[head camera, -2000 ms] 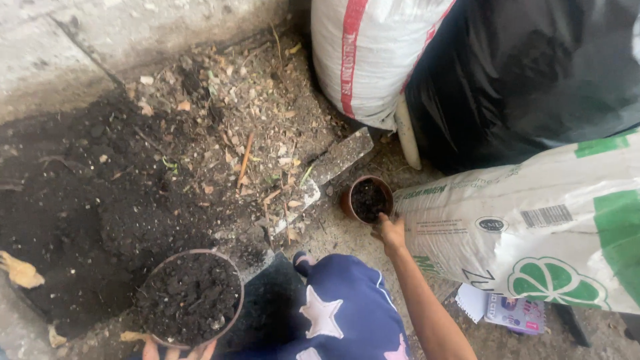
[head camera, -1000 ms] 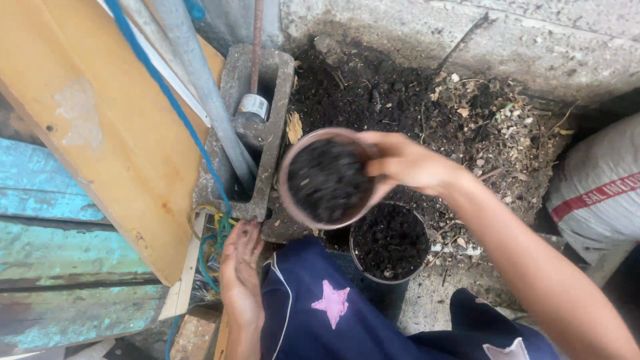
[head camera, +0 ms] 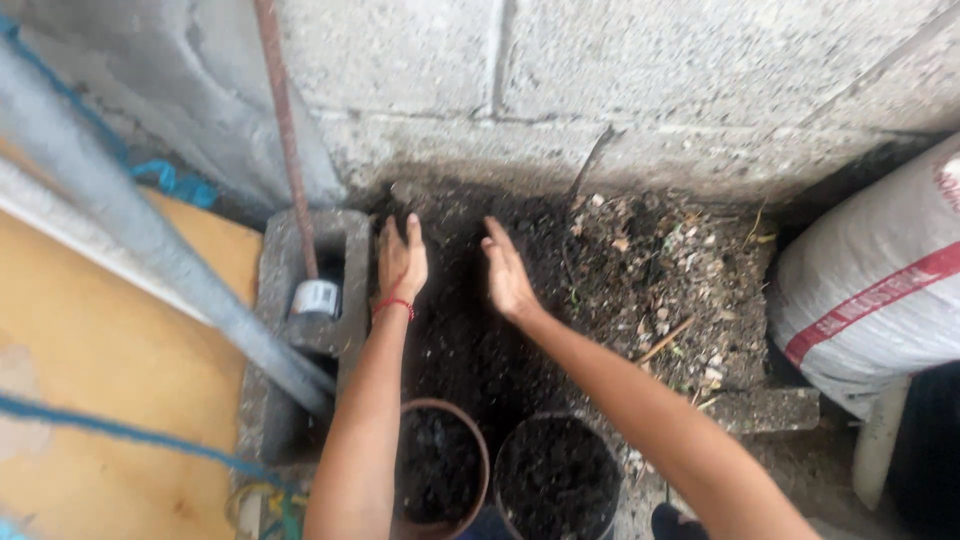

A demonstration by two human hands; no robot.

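Observation:
Both hands are over dark soil point(head camera: 465, 330) in the corner by the wall. My left hand point(head camera: 403, 259), with a red string bracelet at the wrist, is beside the concrete block, palm facing inward and holding nothing. Across a gap of soil, my right hand point(head camera: 508, 270) faces it, fingers extended and holding nothing. Below them, near my body, stand two round pots side by side: a brown-rimmed pot point(head camera: 484, 450) on the left, partly behind my left forearm, and a dark-rimmed pot point(head camera: 559, 476) on the right. Both contain dark soil.
A hollow concrete block point(head camera: 274, 247) holds a rusty rod point(head camera: 285, 135) and a grey metal pipe point(head camera: 172, 255) at left. A concrete block wall point(head camera: 600, 67) stands behind. Wood chips and dry debris point(head camera: 675, 277) lie right, beside a white woven sack point(head camera: 862, 285). A blue rope point(head camera: 135, 431) crosses lower left.
My right hand has let go of the brown-rimmed pot, which now stands beside the other pot. Both hands have moved over the soil by the wall. The view has shifted.

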